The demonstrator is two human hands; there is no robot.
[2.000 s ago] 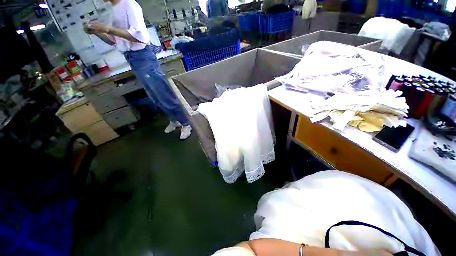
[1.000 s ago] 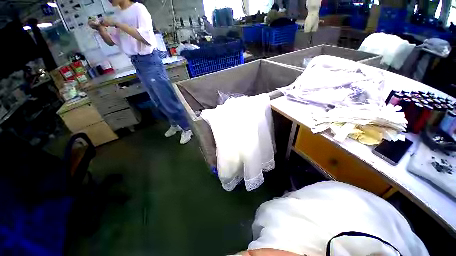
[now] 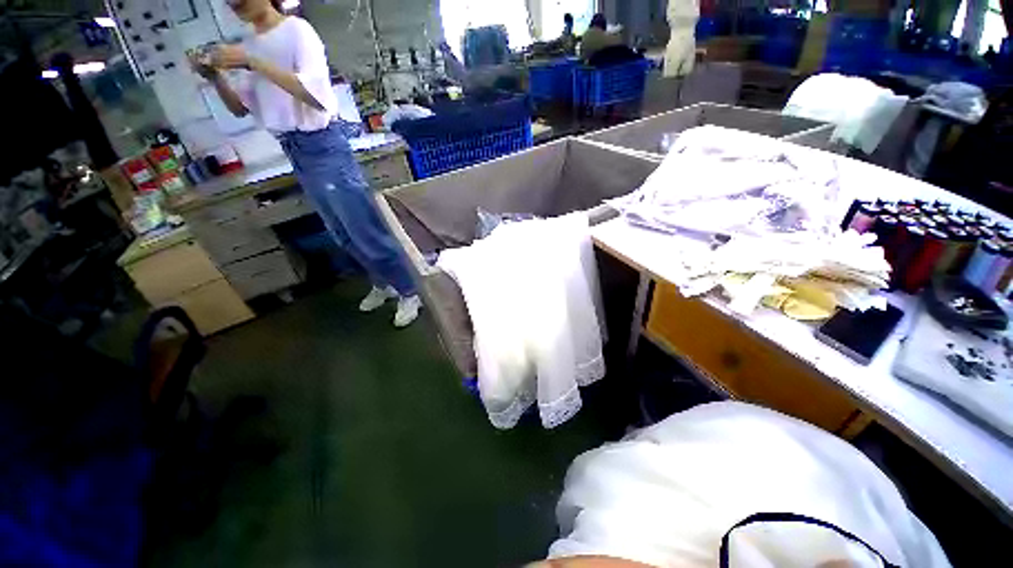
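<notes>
A large white garment (image 3: pixel 733 472) lies bunched over my lap at the bottom right. A narrow black strap (image 3: pixel 778 517) makes a curved loop on it and runs off the bottom edge. A small strip of bare skin, part of my arm, shows at the bottom edge over the white cloth. Neither of my hands is in the picture, so what they hold is hidden below the edge.
Lace-hemmed white garments (image 3: pixel 533 322) hang over the grey bin's (image 3: pixel 417 250) edge. On the table (image 3: pixel 655 257) are fabric scraps (image 3: pixel 789 272), a dark flat object (image 3: pixel 861 331), thread spools (image 3: pixel 928 233) and a white pad (image 3: pixel 933 361) with dark fasteners. A person (image 3: pixel 294 100) stands back left.
My forearm with its bracelet has dropped out at the bottom, leaving only a strip of skin. Less of the black strap shows. The view has shifted slightly. The standing person's hands have moved a little.
</notes>
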